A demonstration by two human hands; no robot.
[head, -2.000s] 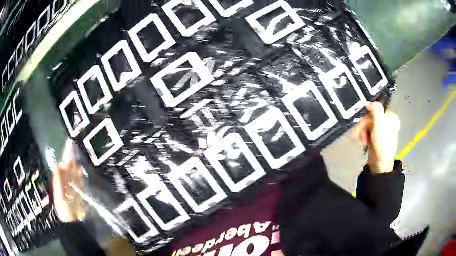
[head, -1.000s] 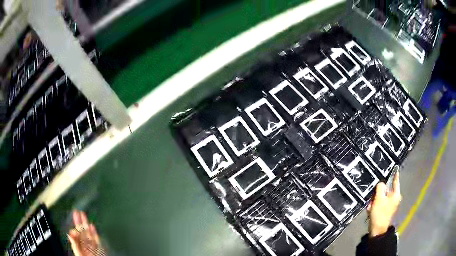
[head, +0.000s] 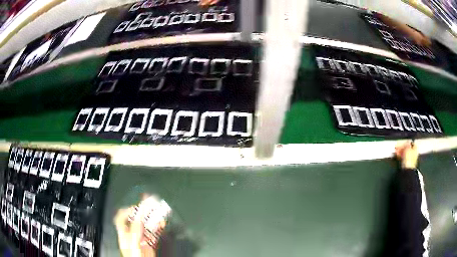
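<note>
My left hand point(head: 129, 233) is at the lower centre-left, blurred, with its fingers round a small whitish piece with reddish stripes or dashes point(head: 154, 213), possibly a liner sheet. My right hand point(head: 408, 154) is small at the right, over the bench's pale rim, with its fingers curled. A small dark spot shows at its fingertips; I cannot tell whether it is tweezers. A black tray point(head: 75, 198) with rows of white-bordered panels point(head: 94, 171) lies left of my left hand, cut off by the picture's edge.
Beyond the pale rim point(head: 200, 154), two black trays point(head: 165, 98) point(head: 371, 95) of panels lie on a green surface. A pale upright post point(head: 278, 75) stands between them. More trays and white sheets point(head: 85, 27) lie farther back. A person's hand point(head: 208, 2) shows at the top.
The view has turned; the large tray near my right hand has left the picture. The whitish piece now shows in my left hand. My right hand appears over the rim.
</note>
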